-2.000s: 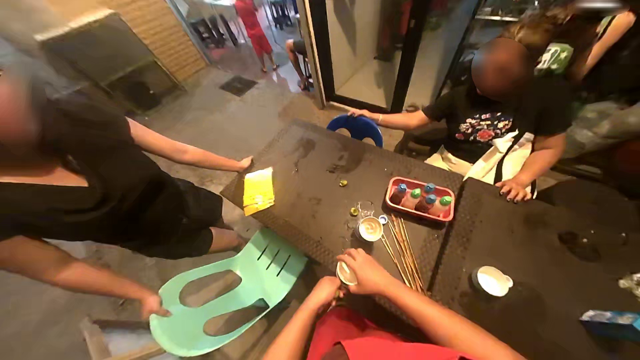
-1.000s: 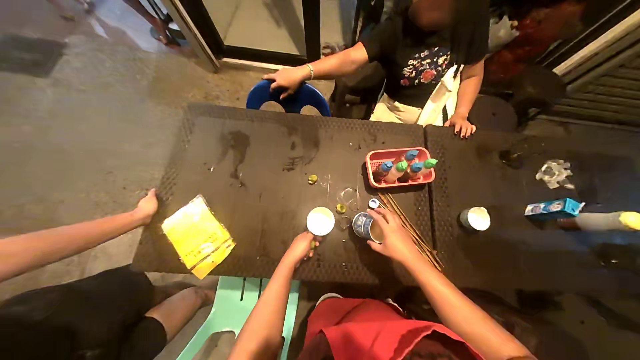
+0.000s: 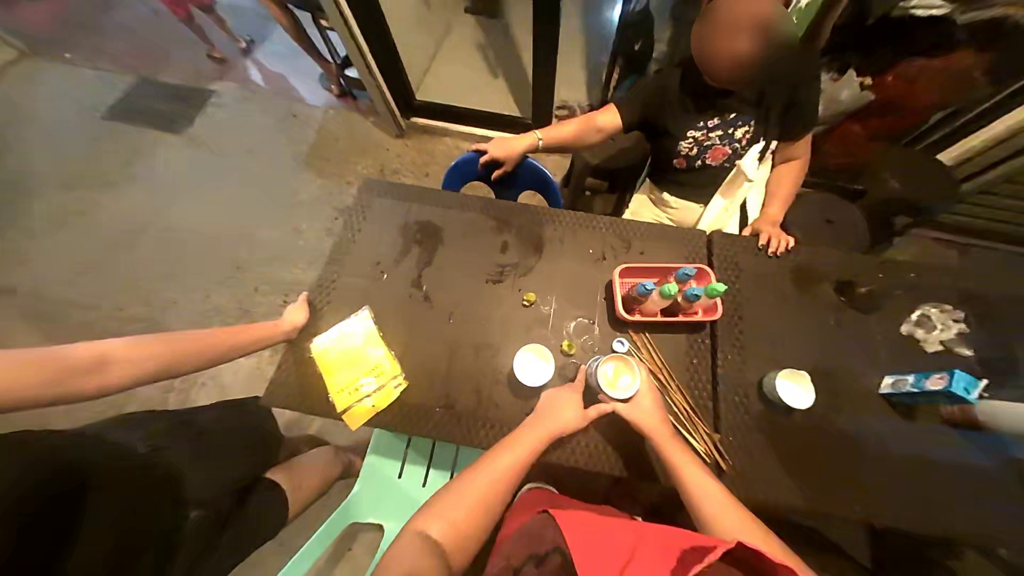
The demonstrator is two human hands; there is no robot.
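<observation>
Both of my hands are around a cup with pale contents (image 3: 618, 377) near the front edge of the brown table (image 3: 472, 320). My left hand (image 3: 564, 410) touches its left side with thumb and fingers, and my right hand (image 3: 642, 406) holds its right side. A white cup (image 3: 534, 366) stands just left of it, untouched. Beyond the held cup lie a small white cap (image 3: 621, 345) and small yellowish pieces (image 3: 567, 348). Several thin wooden sticks (image 3: 676, 396) lie to the right of my right hand.
A red plastic basket (image 3: 668, 318) holds several bottles. Yellow packets or sheets (image 3: 359, 366) lie at the left. Another cup (image 3: 790, 389), a blue carton (image 3: 933, 387) and crumpled clear plastic (image 3: 936, 327) are at the right. People stand left and sit opposite; a blue chair (image 3: 503, 176) and a green chair (image 3: 384, 472) adjoin.
One second ago my left hand was at the white cup; it has let go and moved right to the cup at my right hand. The view has swung since two seconds ago.
</observation>
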